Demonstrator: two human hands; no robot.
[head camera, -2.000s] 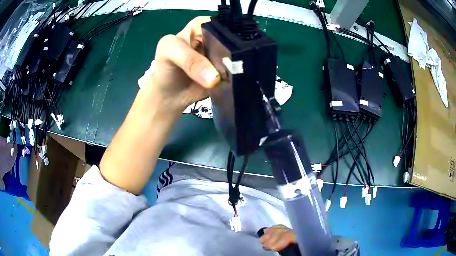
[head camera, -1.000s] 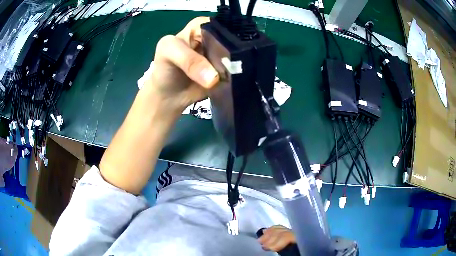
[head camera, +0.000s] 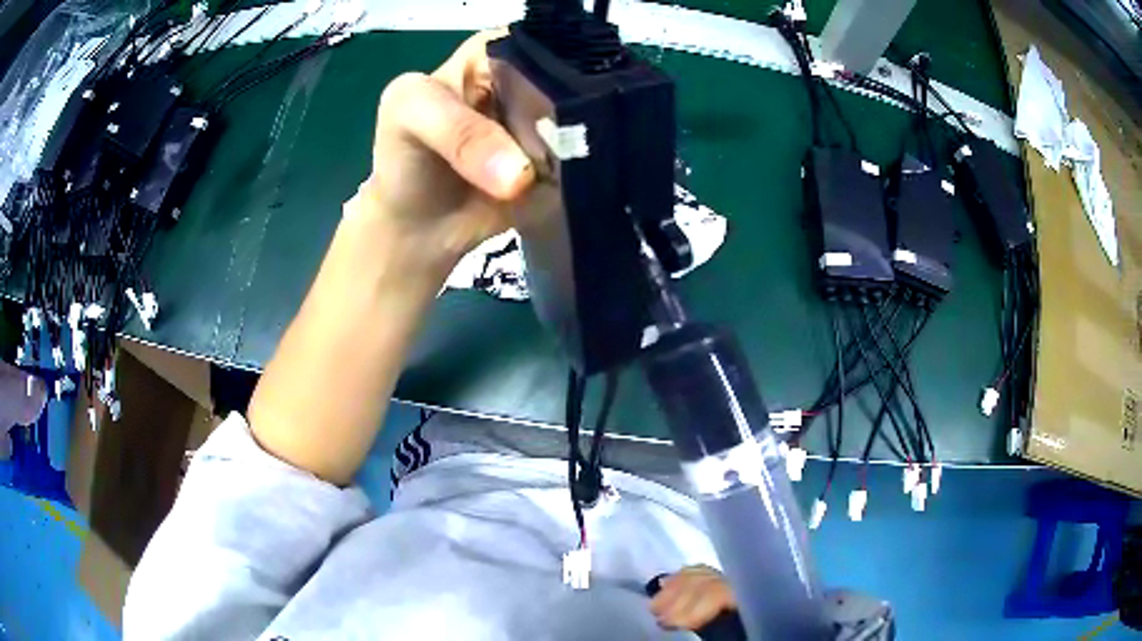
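My left hand (head camera: 445, 157) grips a black controller box (head camera: 582, 213) above the bench, thumb on its side near a small white label. Cables leave its top end; thin leads with a white connector (head camera: 576, 569) hang below. My right hand (head camera: 696, 597), small and partly hidden low in the picture, holds the sealant gun at its dark handle. The gun's see-through sealant cartridge (head camera: 749, 513) points up at the box. Its thin dark nozzle (head camera: 665, 296) overlaps the box's side face; whether the tip touches is hard to tell. No sealant can be made out against the black case.
Several black boxes (head camera: 855, 223) lie at right, leads over the bench edge. A tangled pile of boxes (head camera: 169, 157) lies at left. Stained white paper (head camera: 701, 230) lies behind the held box. Cardboard (head camera: 1090, 338) covers the right end; an open carton (head camera: 140, 463) stands below left.
The held box, my left hand and the gun's front have shifted slightly left and up. The white connector below has swung slightly left. Both hands keep their grip.
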